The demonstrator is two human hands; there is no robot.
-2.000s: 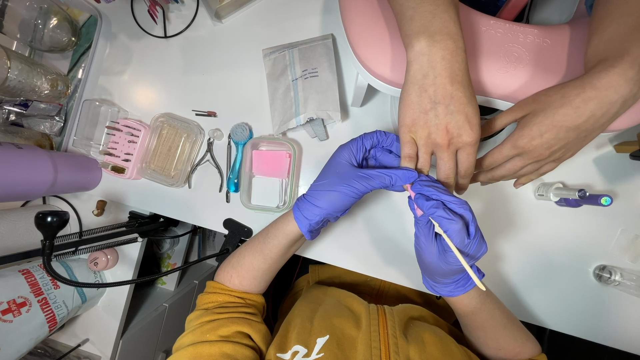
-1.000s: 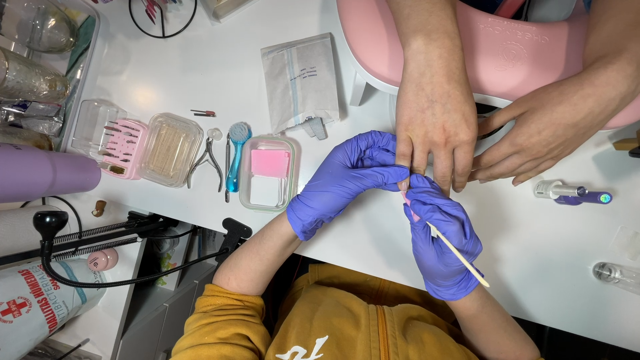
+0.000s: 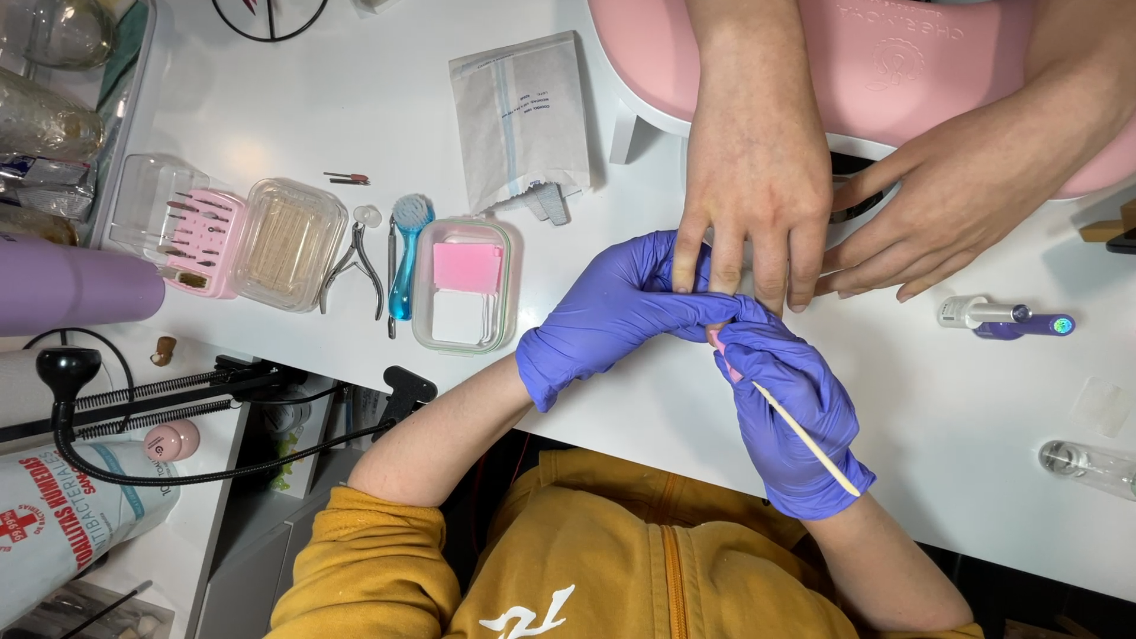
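My left hand (image 3: 626,311), in a purple glove, holds a fingertip of the other person's hand (image 3: 759,177). My right hand (image 3: 790,408), gloved too, meets it at that fingertip. It grips a thin wooden stick (image 3: 806,437), whose free end slants down toward my wrist. A small pink piece (image 3: 726,355) shows between my right fingers, at the fingertip; whether it is part of a tool I cannot tell. The other person's second hand (image 3: 967,191) rests spread beside the first, near the pink armrest (image 3: 887,71). My gloves partly hide the held finger.
On the white table, left of my hands, lie a glass box with pink and white pads (image 3: 461,342), a blue-handled brush (image 3: 404,275), cuticle nippers (image 3: 353,266), a drill-bit holder (image 3: 209,240) and a paper pouch (image 3: 524,124). Polish bottles (image 3: 963,312) and a clear vial (image 3: 1087,466) lie right.
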